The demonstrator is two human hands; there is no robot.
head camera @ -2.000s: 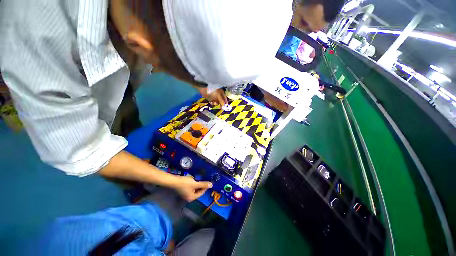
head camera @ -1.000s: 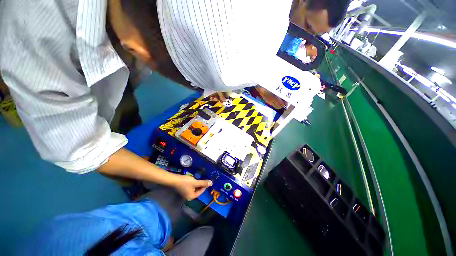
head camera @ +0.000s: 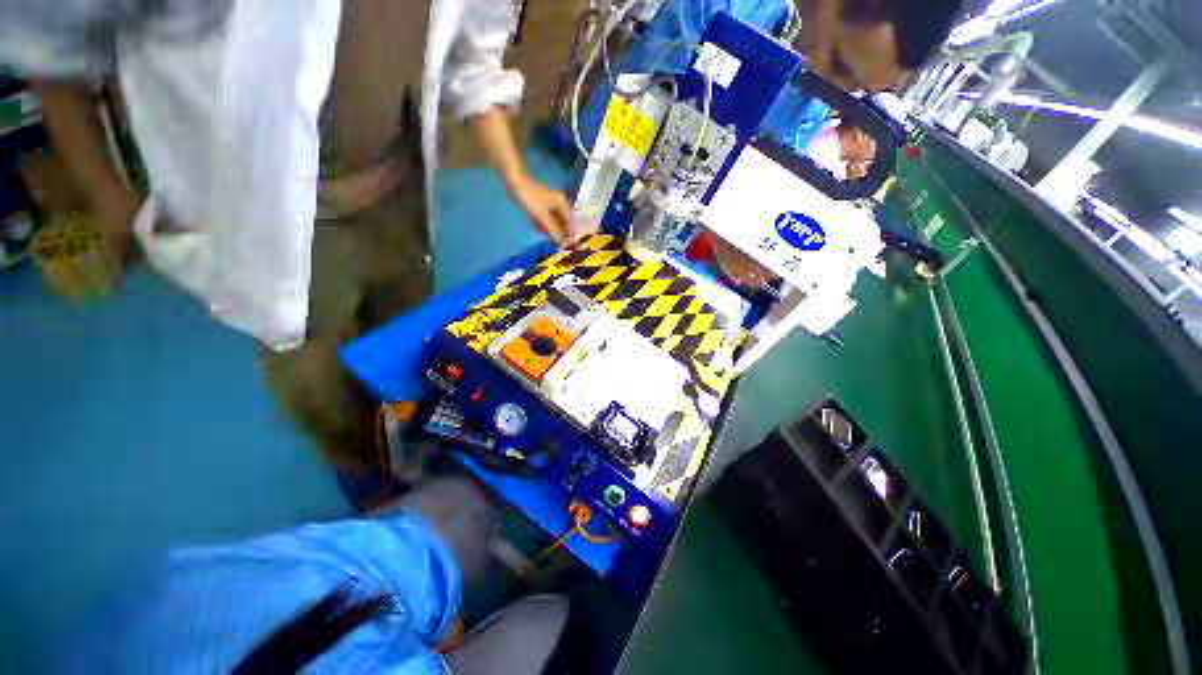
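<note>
The blue benchtop press (head camera: pixel 455 382) stands in front of me with its patterned bed facing up. A white fixture plate (head camera: pixel 593 379) lies on the bed, with an orange insert (head camera: pixel 538 344) on its left. A black housing (head camera: pixel 622 431) sits at the plate's right. The metal press head (head camera: pixel 679 172) hangs over the back of the bed. Neither of my hands can be made out. A blue sleeve (head camera: pixel 316 580) shows at the lower left, with only a small patch of skin at its end, not clear enough to tell as a hand.
A standing person in a pale striped shirt has a hand (head camera: pixel 547 211) at the bed's back left corner. Another person (head camera: pixel 863 46) is behind the press. A black compartment tray (head camera: pixel 791 567) with shiny-rimmed parts lies on the green workbench (head camera: pixel 778 382) at the right.
The person in the striped shirt has straightened and moved back left, taking the hand away from the front panel. The press head now shows. The view has shifted slightly.
</note>
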